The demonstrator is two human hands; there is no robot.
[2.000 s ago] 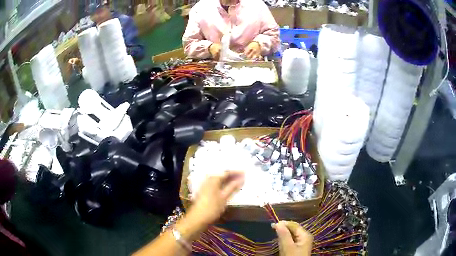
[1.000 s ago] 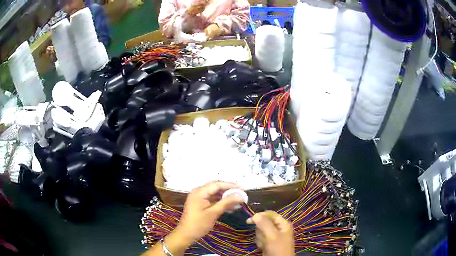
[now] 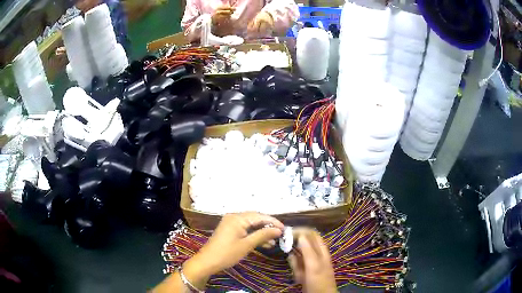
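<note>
A small white cap [image 3: 286, 239] is held in front of the cardboard tray box [image 3: 269, 222]. My left hand [image 3: 243, 240] grips it between thumb and fingers. My right hand [image 3: 312, 260] is close against its right side, blurred; its fingertips are partly hidden, so I cannot tell what they hold. The box holds white caps [image 3: 234, 174] at left and small wired components [image 3: 312, 171] at right. Red-orange wires [image 3: 317, 123] stand at its back right corner. A fanned bundle of wire leads [image 3: 366, 246] lies in front of the box and under my hands.
Black housing shells [image 3: 137, 166] are heaped left of and behind the box. White brackets [image 3: 91, 123] lie at far left. Stacked white covers [image 3: 372, 126] stand at right by a metal post [image 3: 458, 137]. A person in pink [image 3: 240, 20] works across the bench beside a second box.
Two seconds ago my left hand was over the white caps and my right held wire leads. The cap then came to the box's front; since, it has turned edge-on and my right hand has moved against it.
</note>
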